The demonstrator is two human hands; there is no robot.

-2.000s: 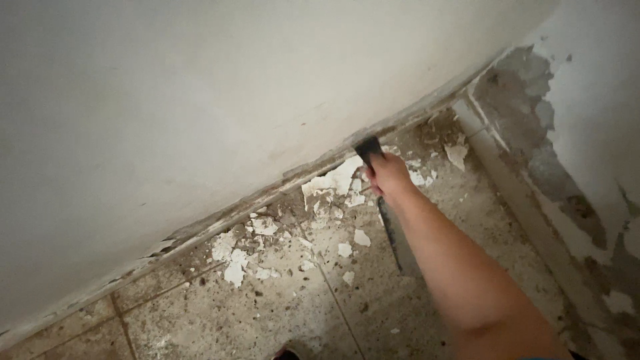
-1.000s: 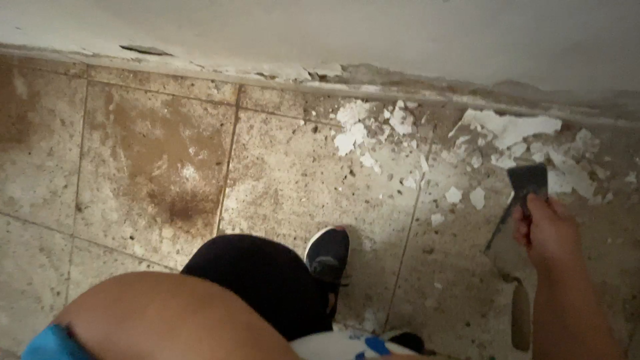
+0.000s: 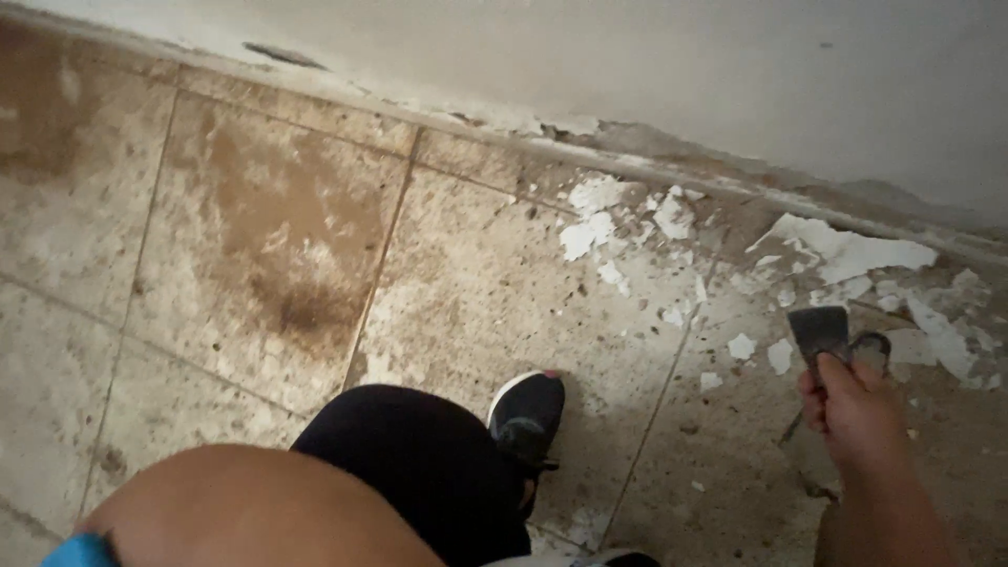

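Observation:
At the right, my right hand (image 3: 852, 405) grips a putty knife (image 3: 820, 329) with a dark, wide blade pointing toward the wall. A dark rounded loop or handle end (image 3: 871, 345) of a second item shows beside the blade; whether it is a separate tool I cannot tell. Just beyond the hand, white flakes of peeled paint (image 3: 854, 248) lie on the tiled floor, the largest along the foot of the wall. A second cluster of flakes (image 3: 591, 232) lies farther left. The hand is above the floor, apart from the wall. My left hand is not in view.
A pale wall (image 3: 709, 71) runs across the top, with peeled, damaged plaster (image 3: 677, 146) along its base. Stained floor tiles (image 3: 276, 220) spread at the left. A dark shoe (image 3: 529, 413) and a black-clad knee (image 3: 409, 465) are at the bottom middle, beside a bare arm or shoulder (image 3: 244, 504).
The view has swung left from the wall's corner. The putty knife, near the base of the wall two seconds ago, is now farther from it, still in my right hand.

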